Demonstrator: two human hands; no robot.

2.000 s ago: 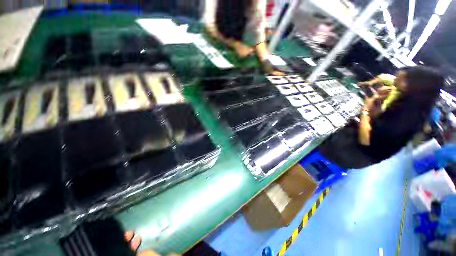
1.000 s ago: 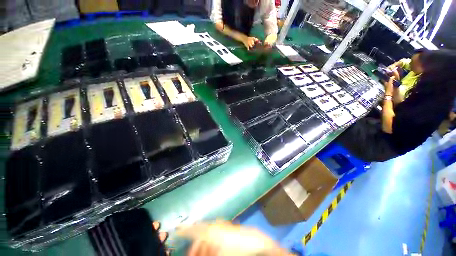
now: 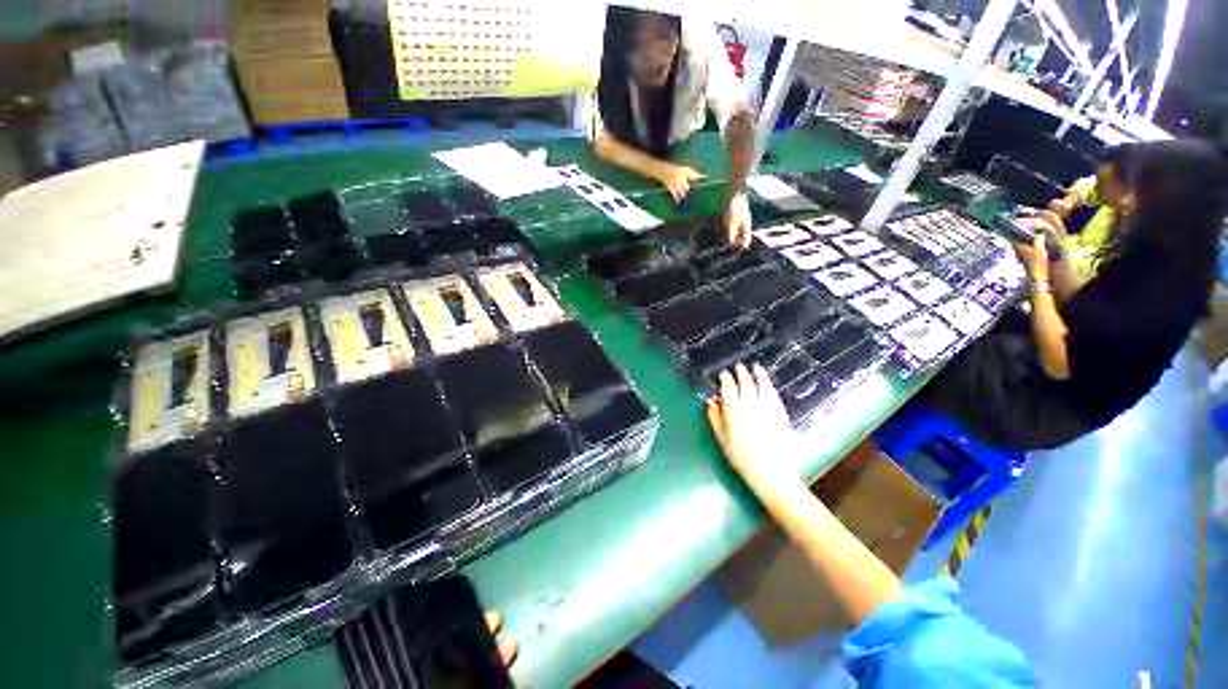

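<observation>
My left hand (image 3: 502, 638) is at the bottom edge, mostly hidden; its fingertips wrap the right side of a fanned stack of black phone screens (image 3: 428, 635). My right hand (image 3: 749, 411) reaches out with fingers apart over the near edge of the neighbouring tray stack (image 3: 734, 303), whose pockets look black; no item shows in it, and what lies under its fingers is hidden. The clear tray stack (image 3: 384, 444) in front of me has a back row of cream screen backs (image 3: 365, 337) and a front row of black rectangles.
A pale board (image 3: 94, 236) lies at the far left. White cut-out sheets (image 3: 606, 198) lie near a person (image 3: 667, 108) across the bench, whose hand touches the neighbouring trays. A seated person (image 3: 1118, 310) is at right. A cardboard box (image 3: 828, 538) stands below the bench edge.
My right hand has moved from the bottom middle up and forward to the neighbouring trays. The person across has extended a hand to those trays. The stack stays in my left hand.
</observation>
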